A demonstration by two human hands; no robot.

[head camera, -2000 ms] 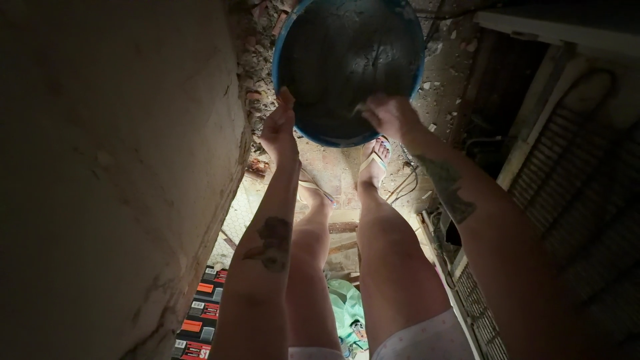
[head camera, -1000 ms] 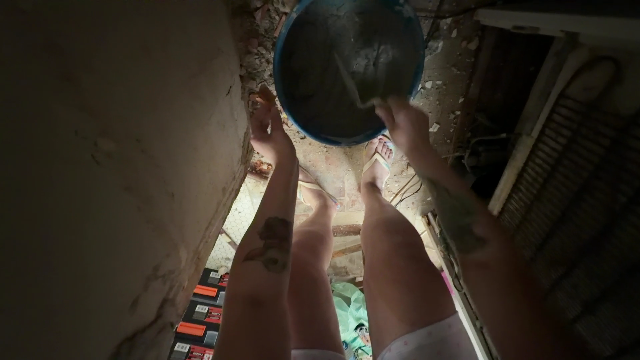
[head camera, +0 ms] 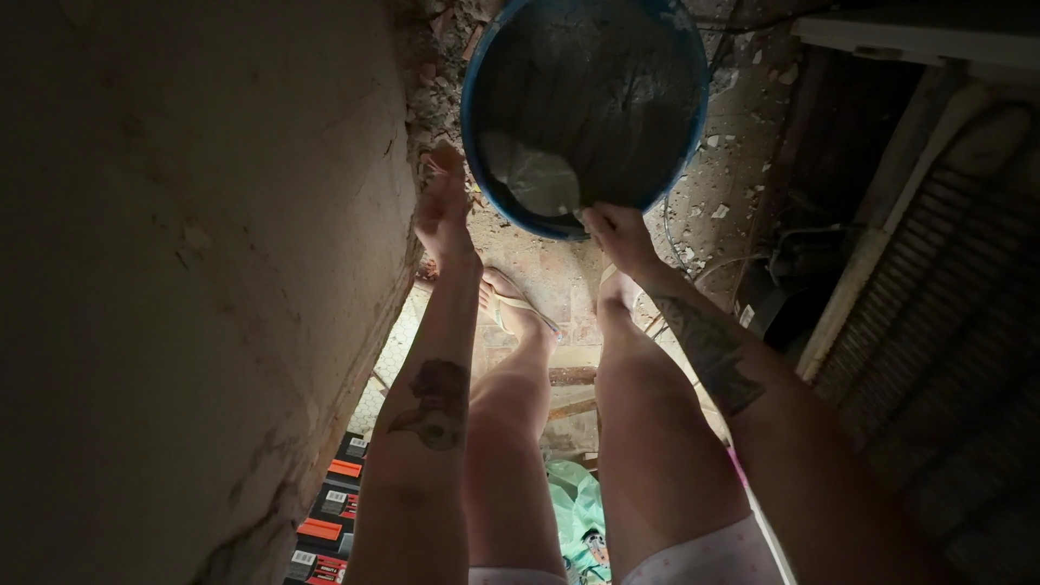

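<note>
A round blue tub (head camera: 468, 122) filled with wet grey mortar (head camera: 601, 97) stands at the top of the head view. My right hand (head camera: 621, 236) is closed at the tub's near rim around the handle end of a trowel, whose pale, rounded blade (head camera: 543, 180) lies over the mortar at the near left. My left hand (head camera: 443, 215) is raised beside the broken edge of the wall, just left of the tub. Its fingers are blurred and dim; whether it holds something cannot be told.
A plastered wall (head camera: 203, 244) fills the left, with rubble (head camera: 435, 89) along its broken edge. To the right are a slatted panel (head camera: 942, 276) and cables (head camera: 723, 264). Black and orange boxes (head camera: 325, 528) and a green plastic bag (head camera: 577, 504) lie below.
The trowel blade has moved from the tub's middle to its near left side, with my right hand following leftward along the rim. My left hand remains near the wall edge.
</note>
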